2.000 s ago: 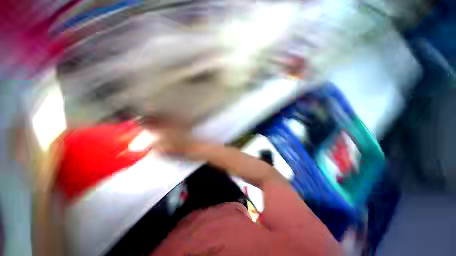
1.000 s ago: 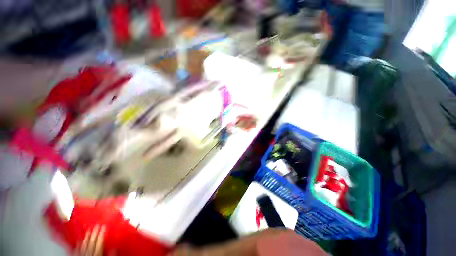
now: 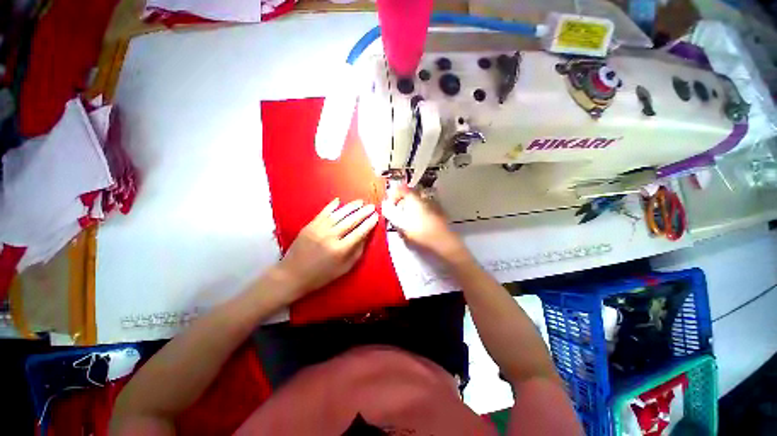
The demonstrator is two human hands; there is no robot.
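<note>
A red fabric panel (image 3: 311, 170) lies flat on the white table, its right part under the left end of the sewing machine (image 3: 511, 111). My left hand (image 3: 328, 243) rests on the panel with fingers spread, pressing it flat. My right hand (image 3: 415, 220) is at the presser foot (image 3: 394, 176), fingers at the panel's right edge. A pale piece (image 3: 422, 268) shows under my right wrist, beside the red panel. The white lamp or air-hose end (image 3: 336, 123) hangs over the panel, left of the needle area. The needle itself is too small to tell.
A stack of pale pieces (image 3: 64, 183) lies at the left by brown-taped board (image 3: 51, 298). Snips (image 3: 603, 207) and an orange-red ring-shaped item (image 3: 664, 213) lie right. A blue crate (image 3: 579, 341) and green tray (image 3: 714, 392) stand lower right; a blue basket (image 3: 41, 375) lower left.
The blurred view has steadied and turned toward the machine. The red panel now lies under the machine's left end, with both hands on the work there. The crate and tray sit lower in view.
</note>
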